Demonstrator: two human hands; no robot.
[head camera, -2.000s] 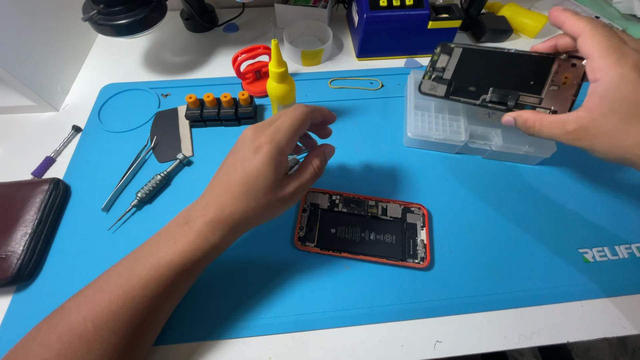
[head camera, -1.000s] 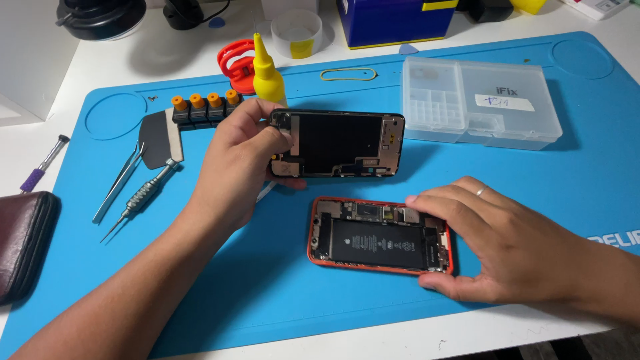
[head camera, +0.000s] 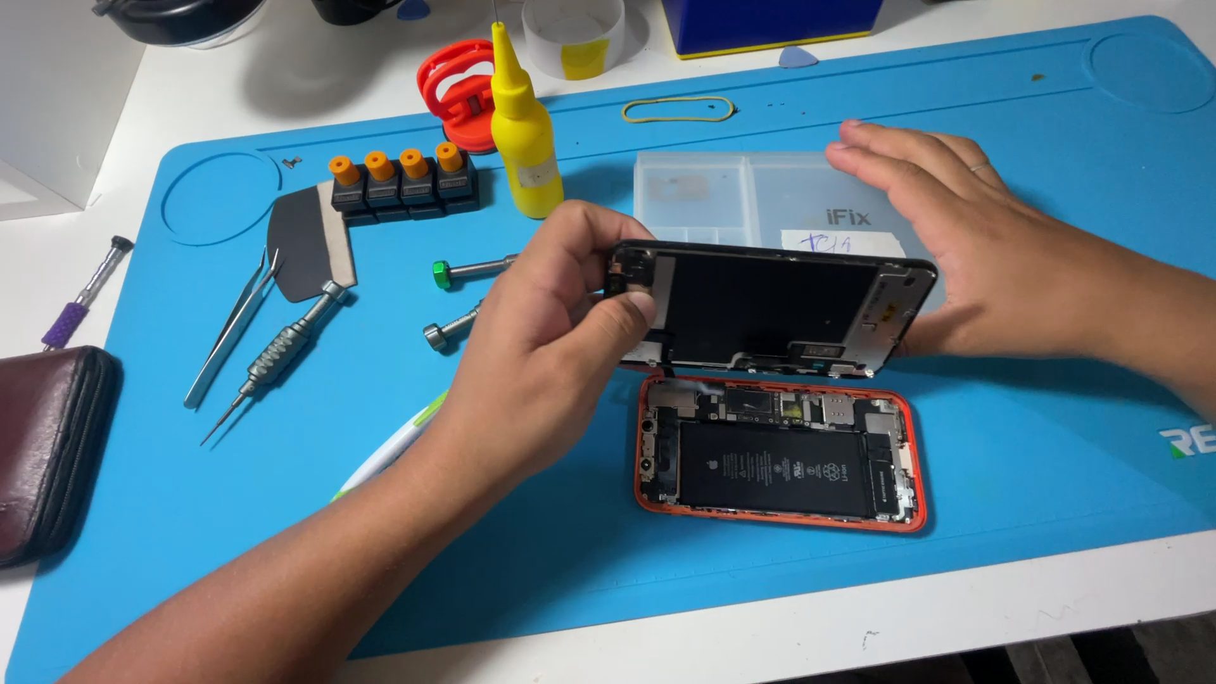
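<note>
My left hand (head camera: 560, 332) grips the left end of a phone's display assembly (head camera: 769, 309), its inner side facing me. The assembly is tilted up just behind an opened phone body (head camera: 779, 456) with a red frame, which lies on the blue mat and shows its black battery (head camera: 774, 467) and boards. My right hand (head camera: 959, 237) is at the assembly's right end with the fingers spread; its thumb is partly hidden behind that edge, so contact is unclear. Behind the assembly lies a clear plastic case (head camera: 693, 195), partly covered by it.
On the blue work mat (head camera: 570, 589), left, lie tweezers (head camera: 228, 328), a precision screwdriver (head camera: 275, 361) and a dark flat pad (head camera: 302, 245). Farther back stand black orange-capped bottles (head camera: 404, 185), a yellow bottle (head camera: 527, 142) and a red suction cup (head camera: 465, 95). A maroon zip case (head camera: 43, 446) sits at left.
My right hand has left the phone body and moved up to the display assembly's right end. My left hand still holds the assembly, which is now tilted up close behind the phone body.
</note>
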